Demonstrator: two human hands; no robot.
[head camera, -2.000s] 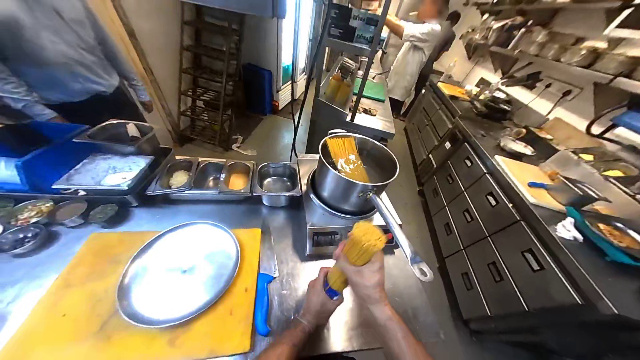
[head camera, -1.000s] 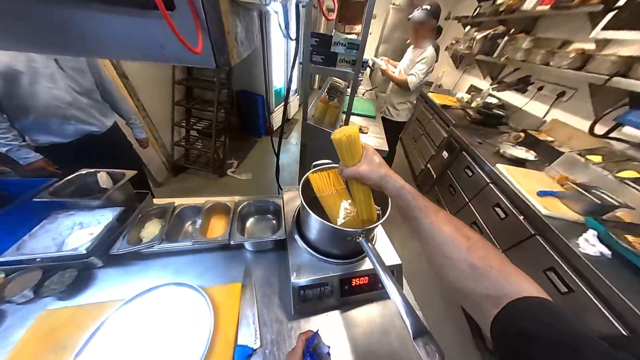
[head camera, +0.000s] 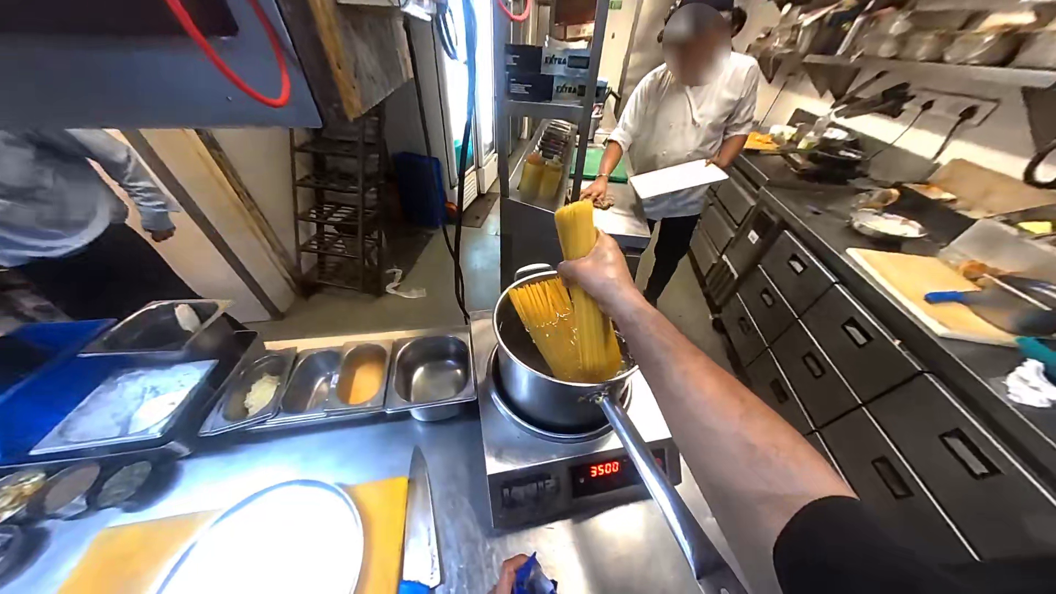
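Note:
My right hand grips a thick bundle of dry spaghetti, held upright with its lower end inside a steel saucepan. Beside it, another bunch of spaghetti leans in the same pan. The pan stands on an induction hob with a lit red display, its long handle pointing toward me. At the bottom edge, only part of my left hand shows, around a crumpled blue wrapper.
A chef's knife lies by a round metal tray on a yellow cutting board. Steel insert pans line the counter's back. A person in white stands beyond the hob, holding a white tray; another person stands at left.
Two seconds ago both my hands held the spaghetti bundle in front of the hob; my right hand has since brought it into the pan. The person in white has come closer.

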